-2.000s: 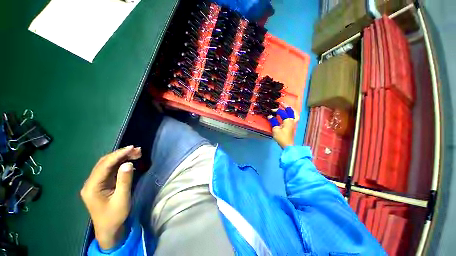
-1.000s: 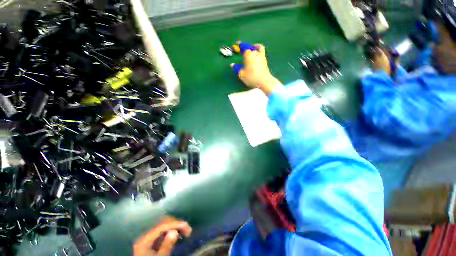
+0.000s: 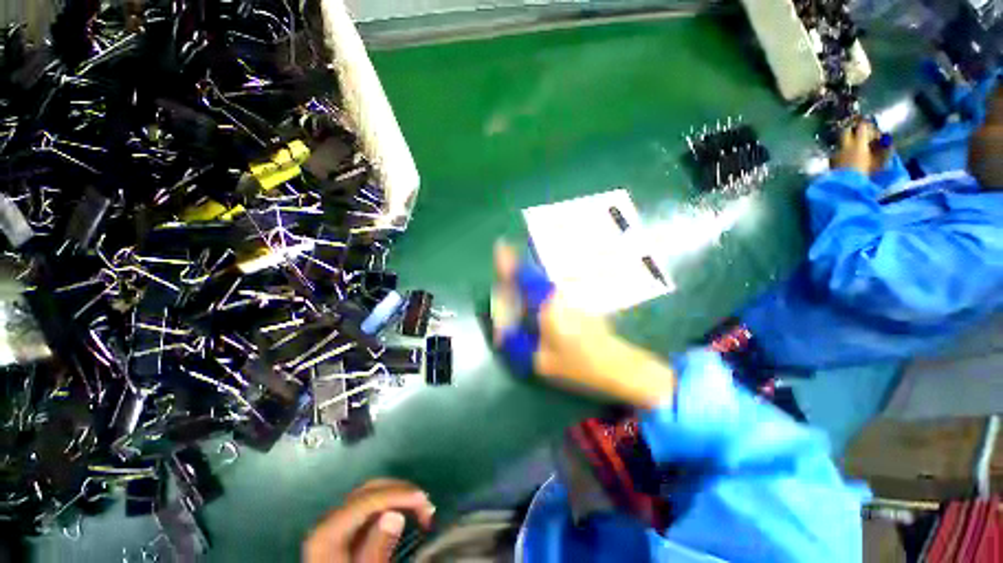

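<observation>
My right hand (image 3: 572, 346), blurred, with blue bands on its fingers, is over the bench just left of and below the white paper sheet (image 3: 588, 247). Whether it holds anything is too blurred to tell. My left hand (image 3: 368, 522) is at the bottom edge, partly cut off, with curled fingers apart from the thumb and nothing seen in it. A big heap of black binder clips (image 3: 143, 297) fills the left side, with a few yellow clips (image 3: 275, 167) and a light blue one (image 3: 382, 313). Two short dark items (image 3: 653, 268) lie on the sheet.
A cream bin edge (image 3: 374, 121) borders the heap. A row of black clips (image 3: 726, 157) stands on the green bench (image 3: 550, 99). Another blue-clad worker (image 3: 902, 242) is at the right, beside a second white container (image 3: 783, 50). A red tray (image 3: 616, 462) shows partly below my right arm.
The view has swung from the tray and rack to the bench. My right hand has come back toward me from the far bench; the small white and yellow thing by its fingers no longer shows there.
</observation>
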